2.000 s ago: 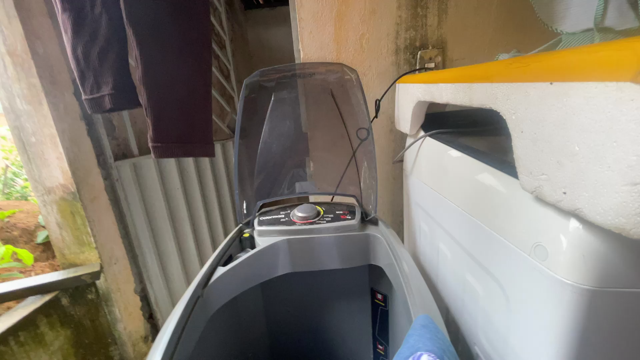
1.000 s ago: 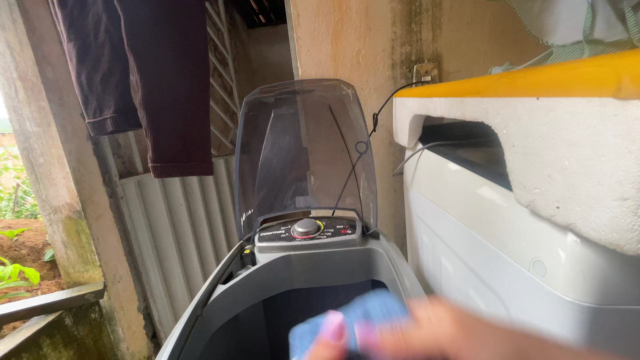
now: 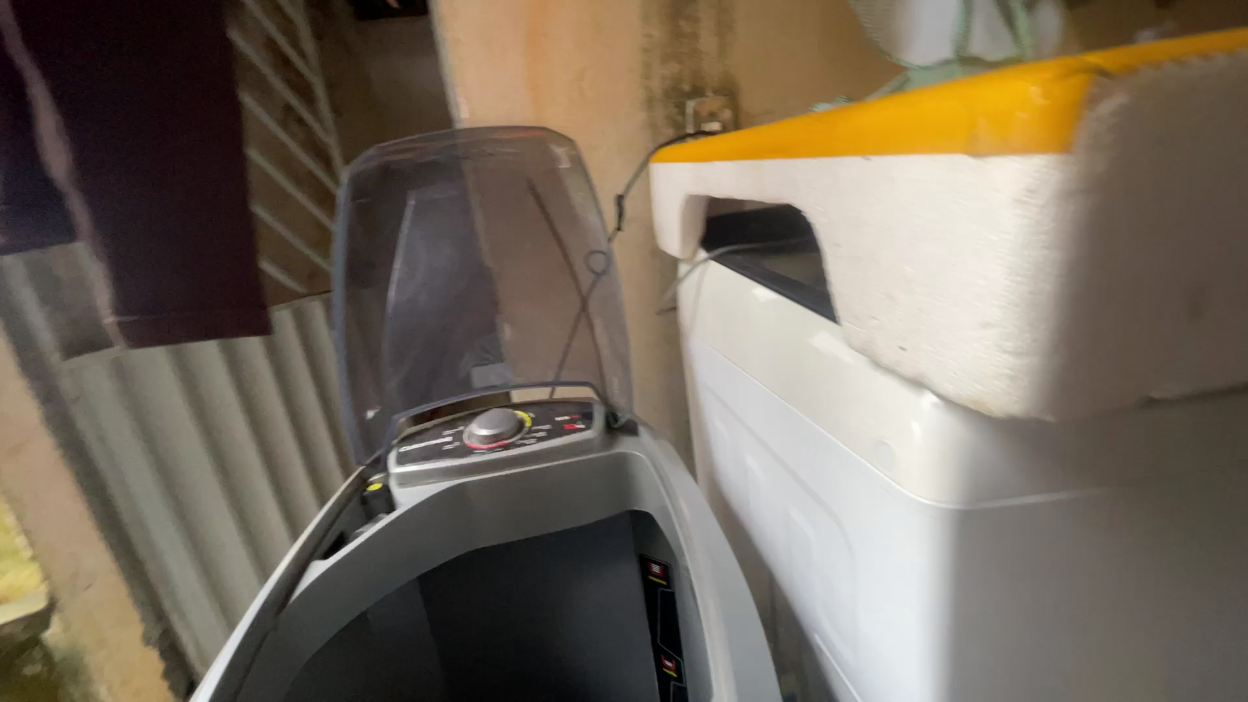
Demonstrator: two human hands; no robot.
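Neither my left hand nor my right hand shows in the head view now. In the lower middle stands a grey top-loading washing machine (image 3: 682, 487), its tinted see-through lid (image 3: 478, 263) raised. At the back of its rim a round control knob (image 3: 494, 425) sits on a dark panel with printed markings. The tub (image 3: 526, 604) gapes below; its bottom is out of view, and a dark strip with printed labels runs down its right inner wall.
A white appliance (image 3: 809, 468) is close on the right, with a yellow-topped foam piece (image 3: 955, 234) over it. Dark trousers (image 3: 185, 166) hang at the upper left before a corrugated panel (image 3: 214, 429). A thin cable (image 3: 618, 210) runs behind the lid.
A hand with a blue cloth, over the tub about one second ago, is out of view now. The view has shifted, bringing the white appliance further into the picture.
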